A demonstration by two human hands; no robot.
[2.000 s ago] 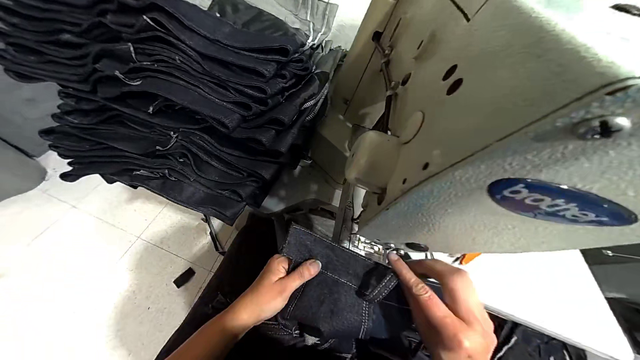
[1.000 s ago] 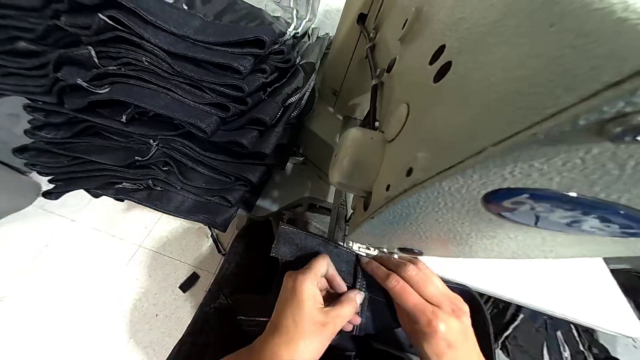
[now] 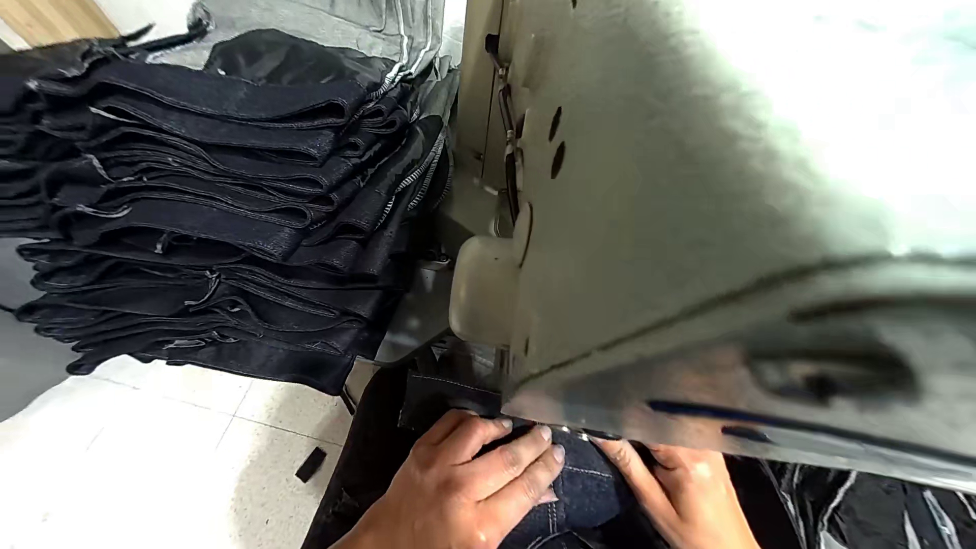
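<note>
Below the head of a Brother sewing machine (image 3: 686, 229) lies a dark denim garment (image 3: 583, 473) with light topstitching. My left hand (image 3: 476, 480) rests flat on the waistband side of the denim, its fingers pointing to the machine and pressing the cloth. My right hand (image 3: 679, 488) touches the denim farther right, thumb and fingers at the cloth's edge, partly hidden under the machine head. The needle area is mostly covered by the machine head.
A tall stack of folded dark denim garments (image 3: 206, 221) with loose thread ends stands at the left of the machine. A small black scrap (image 3: 310, 464) lies on the tiled floor (image 3: 259, 412). More dark cloth (image 3: 869, 503) is at the lower right.
My left hand has gone from pinching the denim to lying flat on it. My right hand is farther under the machine head. The view has moved closer to the machine.
</note>
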